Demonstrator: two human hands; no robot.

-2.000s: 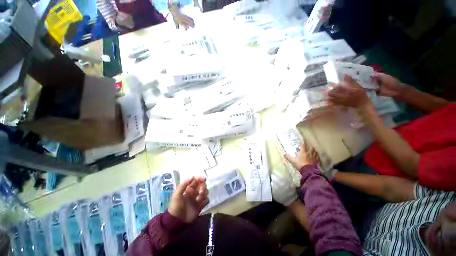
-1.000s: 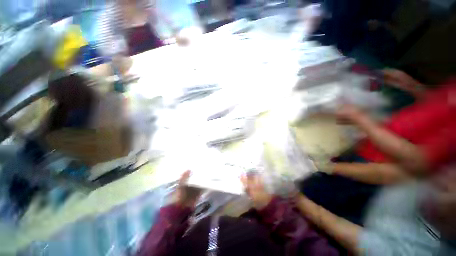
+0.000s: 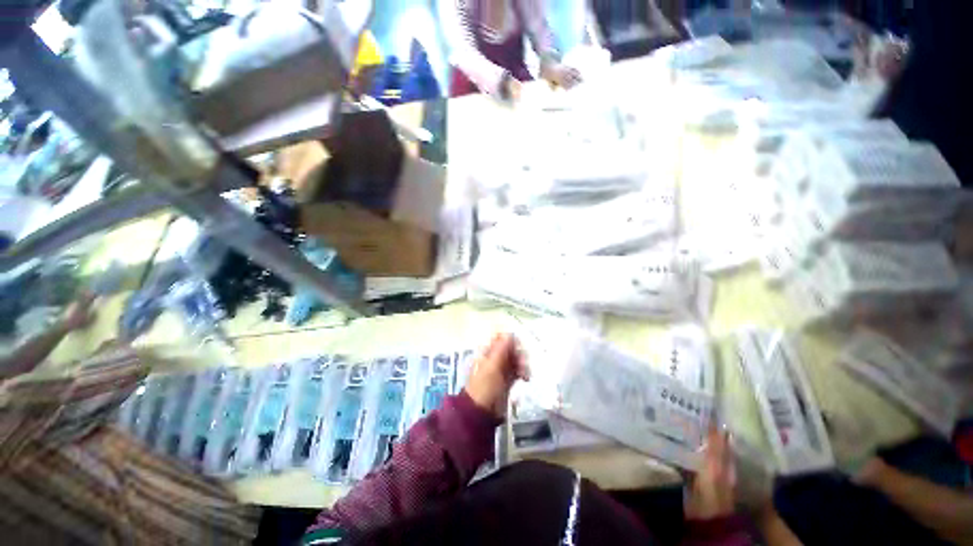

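A long white carton point(image 3: 638, 397) with black print and small icons lies slanted before me, over other white pieces. My left hand point(image 3: 494, 375) is near its left end with fingers curled; glare hides whether it grips anything. My right hand point(image 3: 713, 469) is upright at the carton's right end, fingers fairly straight; whether it grips the carton or only touches it is unclear. A row of clear blister trays point(image 3: 345, 411) with teal contents stands to the left of my left arm.
White cartons lie in a heap point(image 3: 597, 213) ahead and in stacks point(image 3: 870, 229) at right. An open brown box point(image 3: 368, 237) stands behind a grey metal frame point(image 3: 261, 251). A striped sleeve point(image 3: 117, 459) is at left. Another person point(image 3: 496, 48) is across the table.
The view has turned left, showing more trays and the frame. The motion blur has lessened. The white carton between my hands now slants down to the right, and my hands are farther apart.
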